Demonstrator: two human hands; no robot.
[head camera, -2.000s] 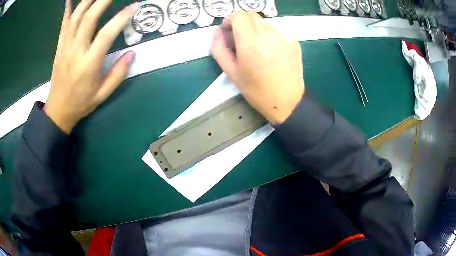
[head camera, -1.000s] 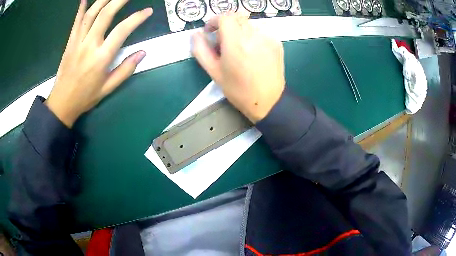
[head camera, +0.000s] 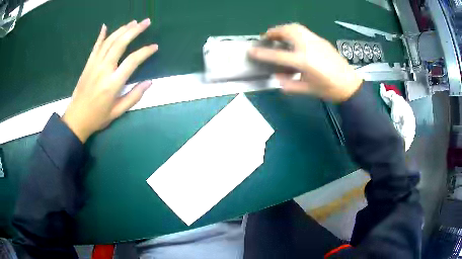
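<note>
My right hand (head camera: 306, 63) is closed around the right part of a blurred grey metal plate (head camera: 233, 59) over the white strip. Motion blur hides its face and whether anything lies under it. My left hand (head camera: 107, 83) is empty with its fingers spread, at the left over the white strip. The white paper sheet (head camera: 207, 159) lies bare on the green surface, with a notched right side. The tweezers (head camera: 334, 124) lie right of the paper, partly hidden by my right wrist.
A fixture tray (head camera: 358, 51) with round parts lies at the right beyond the white strip (head camera: 40, 115). A pale pointed strip (head camera: 362, 29) lies beyond it. A white bundle with a red edge (head camera: 400, 112) is at the far right, near metal bench fittings (head camera: 418, 76).
The grey-brown cover plate is gone from the paper. My right hand has moved right and now holds a plate where the near tray was seen. The view has shifted, and the left hand remains spread.
</note>
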